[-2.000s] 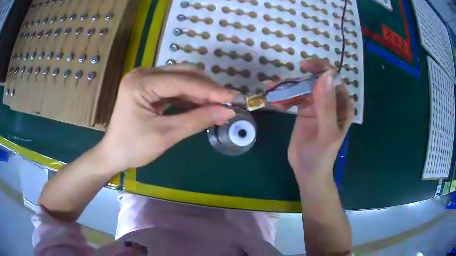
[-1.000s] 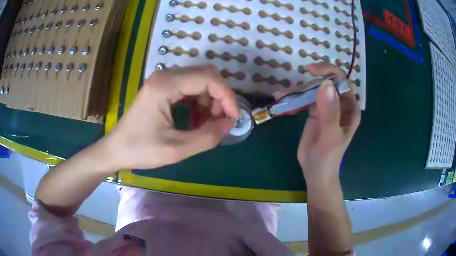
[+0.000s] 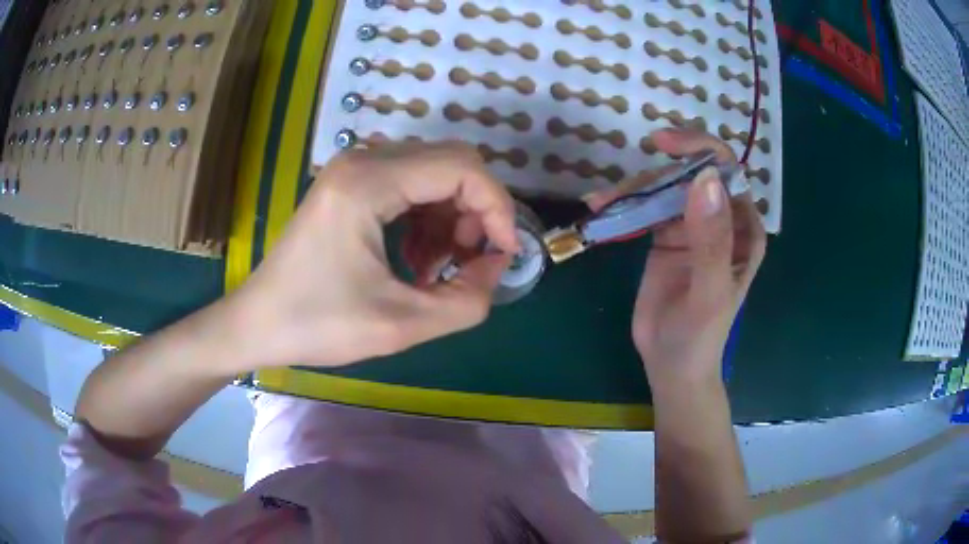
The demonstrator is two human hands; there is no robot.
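Observation:
My left hand (image 3: 372, 255) pinches a small silver component (image 3: 451, 271) between thumb and fingers, over the left side of the dispenser bottle (image 3: 523, 278). The bottle's white cap is partly hidden by my fingertips. My right hand (image 3: 701, 255) holds the wired tool (image 3: 648, 208), a silver-grey body with a brass-gold tip, which points left at the bottle's right edge. A thin dark red cable (image 3: 757, 80) runs up from the tool across the white slotted tray (image 3: 531, 112). Silver-headed components sit in the tray's left column.
A brown tray stack (image 3: 202, 159) with rows of silver heads stands at the left. More white trays (image 3: 935, 234) lie along the right. A red label (image 3: 847, 50) lies right of the central tray. Yellow tape (image 3: 457, 408) edges the green mat near my body.
Since two seconds ago my left hand has moved away from the tool's tip to over the bottle. A silver component now shows inside my left hand. The tool has shifted slightly right and down.

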